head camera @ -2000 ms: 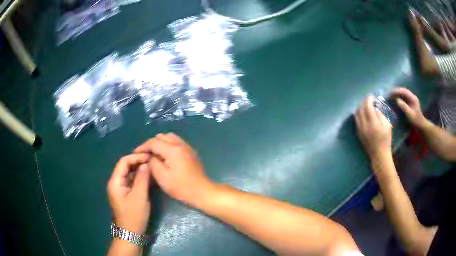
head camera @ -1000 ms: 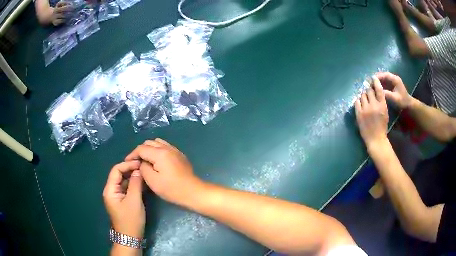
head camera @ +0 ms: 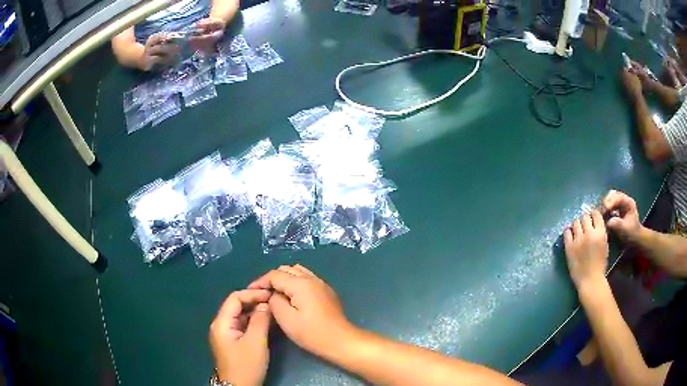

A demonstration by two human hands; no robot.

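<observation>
My left hand (head camera: 239, 338), with a metal watch band at the wrist, is at the lower left. My right hand (head camera: 307, 307) meets it from the right, fingertips touching and fingers bent. Whatever is pinched between them is hidden, so I cannot tell what it is. Just beyond my hands lies a pile of clear zip bags (head camera: 286, 207) with dark parts inside, in an overlapping row. Strong glare washes out much of the pile.
Cream tube legs (head camera: 49, 203) stand at left. Opposite, a person's hands (head camera: 181, 45) hold something above another row of bags (head camera: 181, 89). A white cable (head camera: 410, 56), a black cable (head camera: 548, 98) and a black-yellow device (head camera: 471, 26) lie beyond. People work at right.
The view has tilted up, so the bags and my hands sit lower and further right in the picture, and more of the far bench shows. My hands stay together at the fingertips.
</observation>
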